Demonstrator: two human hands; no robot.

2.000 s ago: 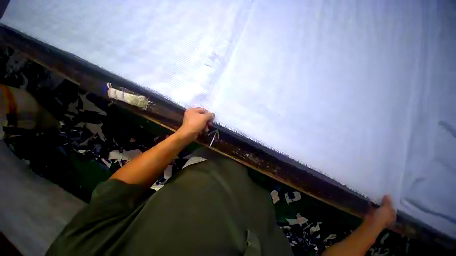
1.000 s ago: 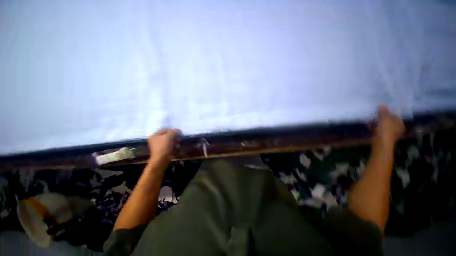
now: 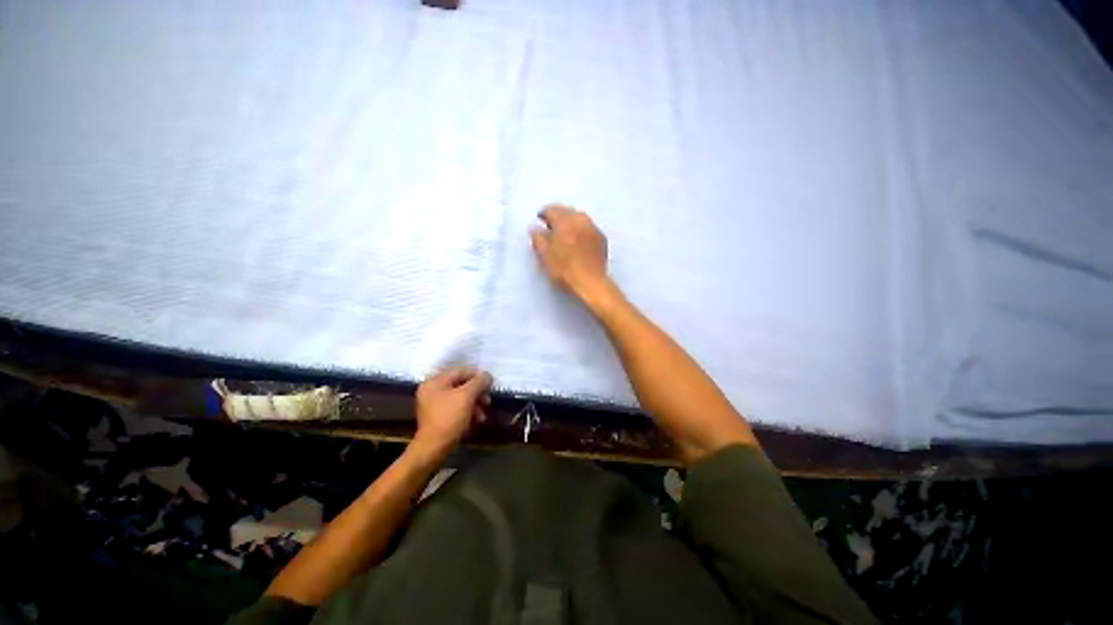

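A wide pale blue-white fabric ply [image 3: 757, 159] covers the table, with faint creases running away from me. Its darker lay edge [image 3: 586, 398] runs along the near side. My left hand [image 3: 452, 405] pinches the fabric at this edge, thumb and fingers together. My right hand [image 3: 571, 248] is over the cloth, farther in and to the right, beside a long crease. Its fingers are curled and apart, with nothing held; whether they touch the cloth is hard to tell.
A pale wrapped bundle [image 3: 281, 405] lies on the table rim left of my left hand. A white arrow mark [image 3: 526, 421] is on the dark rim. A small dark brown object [image 3: 441, 4] is cut off at the top. Scraps litter the floor. Folds [image 3: 1037, 254] lie at right.
My right hand has left the near edge at the right and moved left and inward over the cloth. My left hand still holds the edge. The view has turned.
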